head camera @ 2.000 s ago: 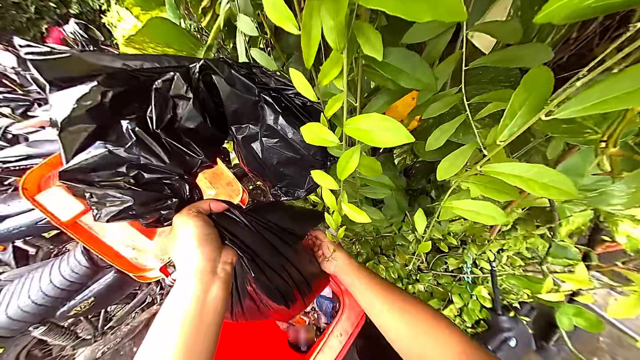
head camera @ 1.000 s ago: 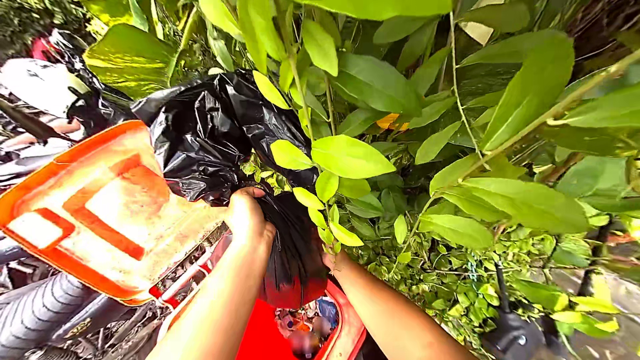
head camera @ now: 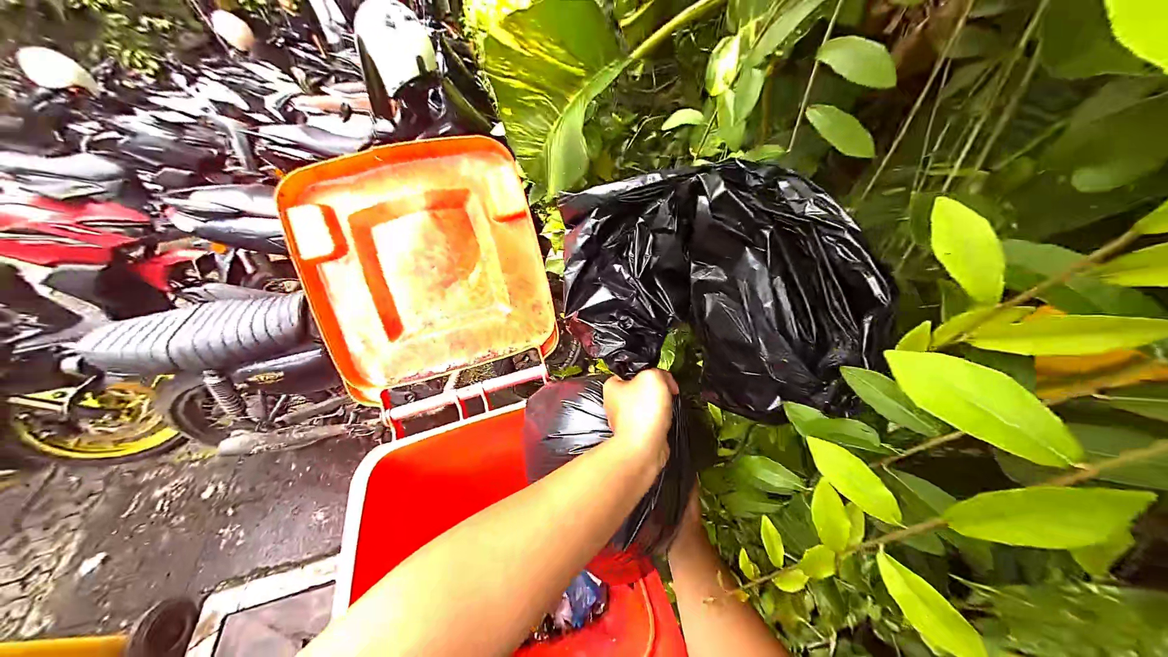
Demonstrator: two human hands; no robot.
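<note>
A black plastic bag (head camera: 776, 283) spreads over the leaves at the bin's back right, its neck bunched in my left hand (head camera: 641, 411). Below that fist, more black plastic bulges down over the mouth of a red plastic bin (head camera: 429, 484). My right hand is hidden behind the hanging plastic; only the forearm (head camera: 716, 584) shows, at the bin's right side. The bin's orange-red lid (head camera: 429, 265) is swung back on its hinge. Inside the bin lies some rubbish (head camera: 579, 602), partly behind my left forearm.
Parked motorcycles, one with a ribbed grey seat (head camera: 196, 333), stand at the left on wet paving (head camera: 246, 511). Leafy branches (head camera: 985, 392) reach in from the right, close to my right arm. A yellow edge (head camera: 64, 646) shows at the bottom left.
The black plastic that lay over the lid two seconds ago is off it and now rests at the right, on the leaves. My left hand still grips the bag. The view has shifted.
</note>
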